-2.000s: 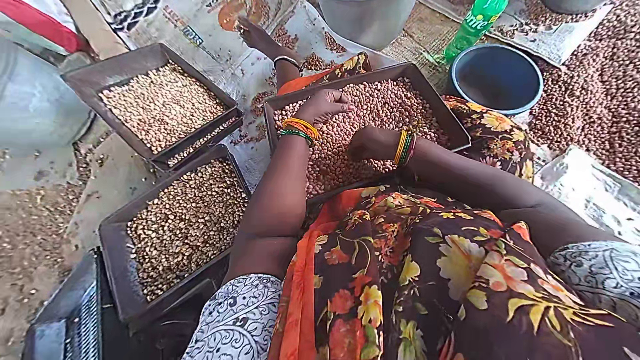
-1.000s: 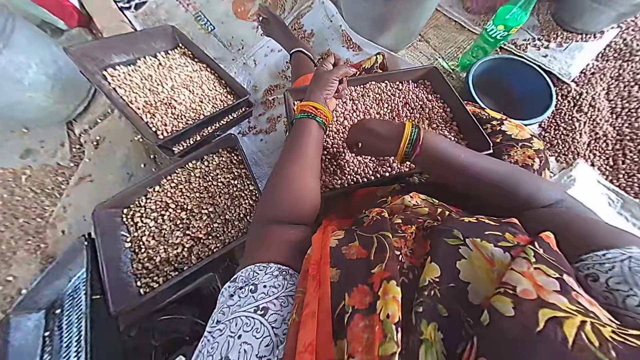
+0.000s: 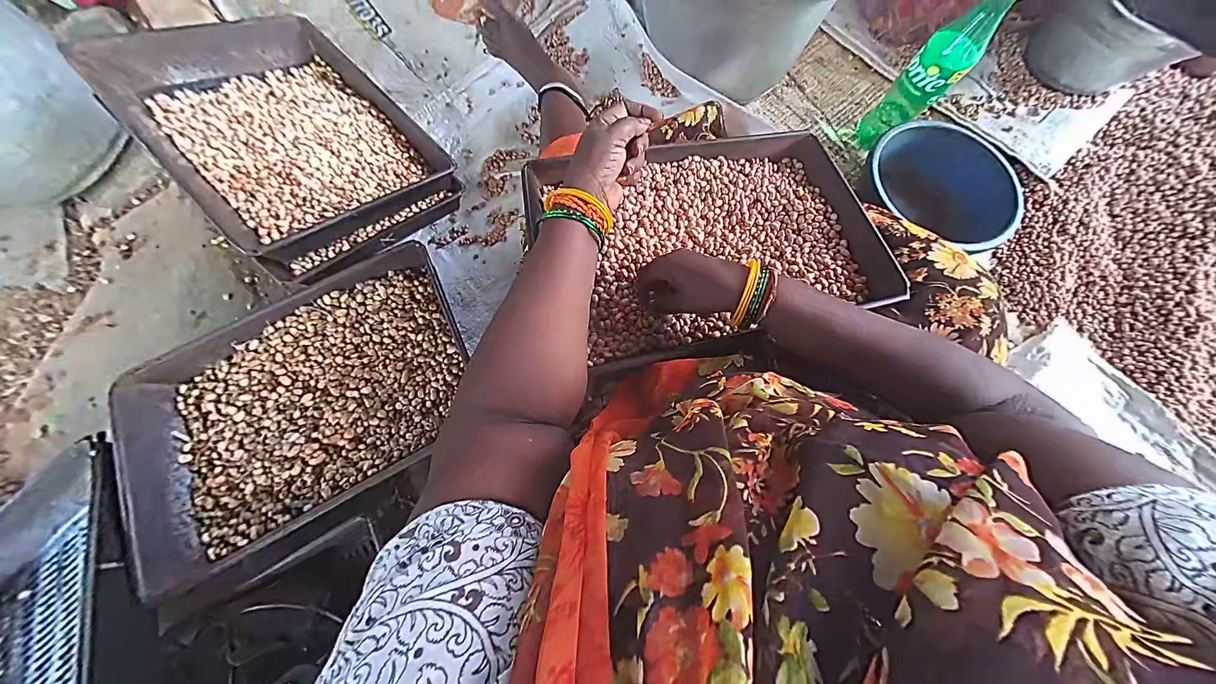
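A dark metal tray (image 3: 860,223) of pinkish-brown nuts or seeds (image 3: 736,214) rests on my lap. Over its far left corner is my left hand (image 3: 613,152), fingers curled; whether they hold anything is unclear. My right hand (image 3: 693,282) lies low on the heap in the tray, its fingertips hidden among the nuts or seeds. To the left stands a tray (image 3: 142,408) of browner pieces (image 3: 318,408). Beyond it, paler pieces (image 3: 290,147) fill another tray (image 3: 180,57), stacked on a further one.
A dark round tub (image 3: 945,185) stands right of the lap tray, beside a green plastic bottle (image 3: 926,81). A large heap of nuts or seeds (image 3: 1130,237) covers the right side. Metal pots (image 3: 731,38) stand at the back. Loose pieces lie on the sheets (image 3: 475,104).
My left hand has moved from over the heap, two seconds ago, to the tray's far left corner. My right hand remains low in the tray.
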